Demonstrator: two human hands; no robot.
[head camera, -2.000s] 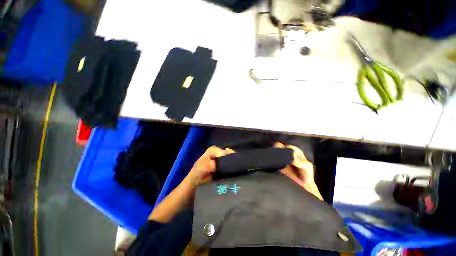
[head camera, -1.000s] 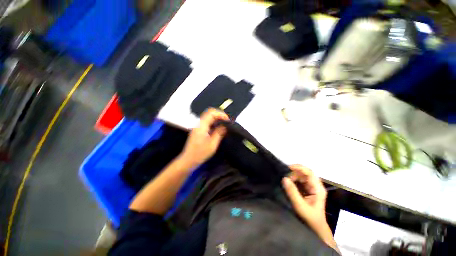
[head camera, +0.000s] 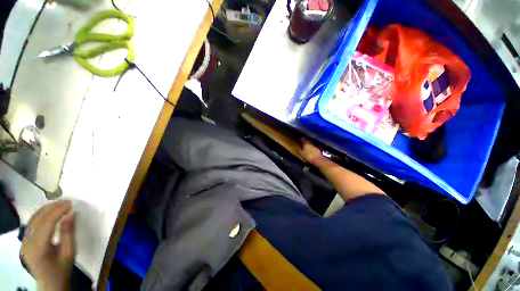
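My left hand (head camera: 51,244) rests at the lower left on the white table (head camera: 102,148), fingers curled and apart, with nothing visible in it. My right hand (head camera: 309,152) is low beside the blue bin, at the end of a thin wooden edge (head camera: 271,131). Its fingertips are partly hidden, and I cannot tell if it holds anything. Green-handled scissors (head camera: 104,42) lie on the table, blades to the left. The dark grey apron (head camera: 211,199) covers my lap.
A blue bin (head camera: 393,159) at the right holds a red-orange bag (head camera: 427,79) and a pink-white packet (head camera: 365,94). A dark red mug (head camera: 308,20) stands on a white shelf (head camera: 262,74). A dark thread (head camera: 151,84) hangs over the table edge.
The view has swung to the right. My hands have let go of the black fabric, which is out of view. They are now far apart, the right one down beside the bin.
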